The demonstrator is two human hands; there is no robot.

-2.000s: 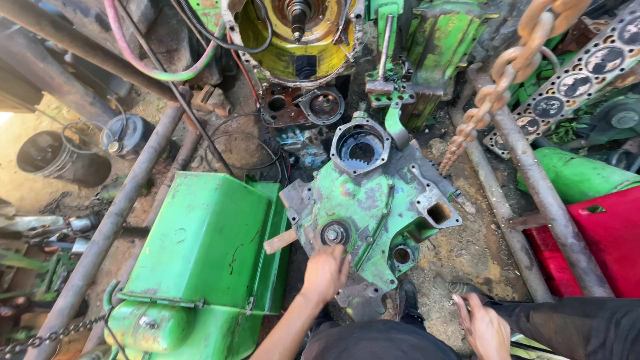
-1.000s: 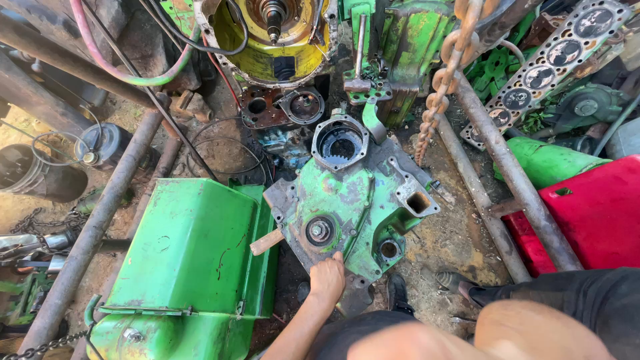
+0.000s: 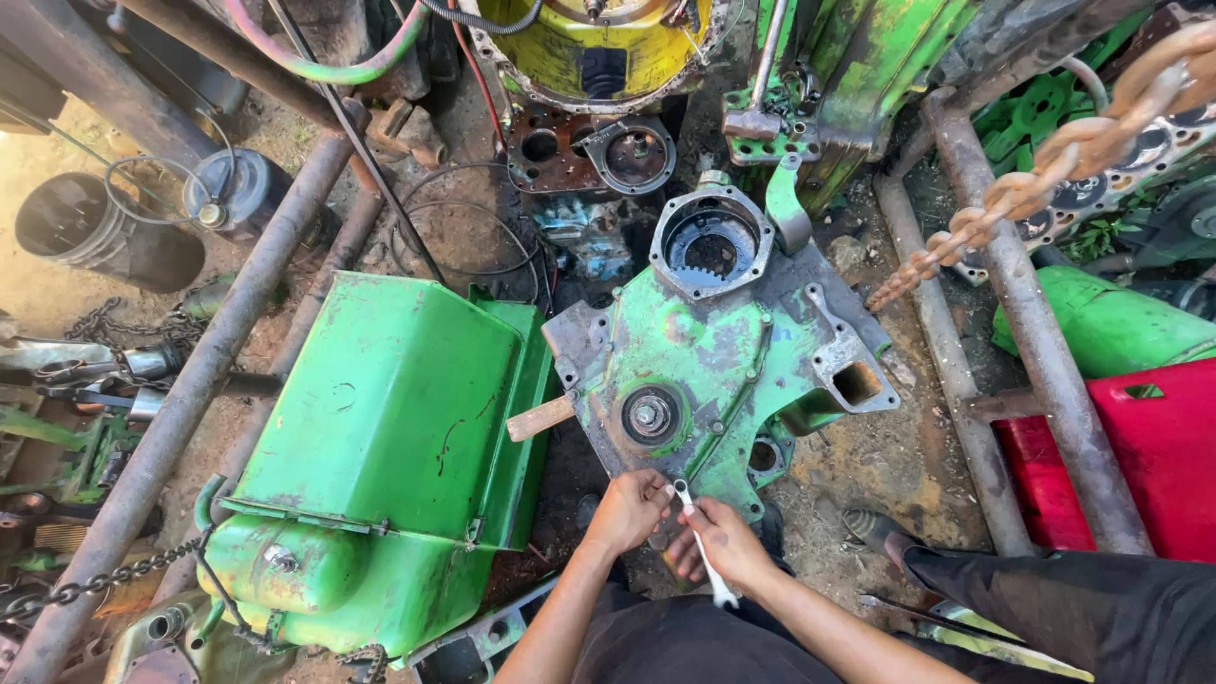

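Note:
My right hand [image 3: 730, 546] is closed around a combination wrench [image 3: 703, 549], its ring end up at the lower edge of a green timing gear cover [image 3: 689, 332] and its open end down by my lap. My left hand [image 3: 632, 508] is just left of the ring end, fingertips together at the cover's lower edge; whether they hold a small part I cannot tell. A round pulley hub seat with a bolt [image 3: 652, 415] lies above my left hand. A wooden handle [image 3: 540, 419] sticks out at the cover's left side. Another hand's dirty fingers [image 3: 686, 559] show below, between my hands.
A green sheet-metal tank [image 3: 380, 408] lies at the left. Steel frame pipes [image 3: 204, 380] run along both sides. A rusty chain [image 3: 1007, 204] hangs at the right. The yellow-lined housing [image 3: 594, 57] is ahead. A person's dark-clad leg [image 3: 1026, 608] and a red panel [image 3: 1121, 456] are at the right.
My right hand has come in to the cover's lower edge with the wrench, which the earlier frames do not plainly show. My left hand has stayed near that edge.

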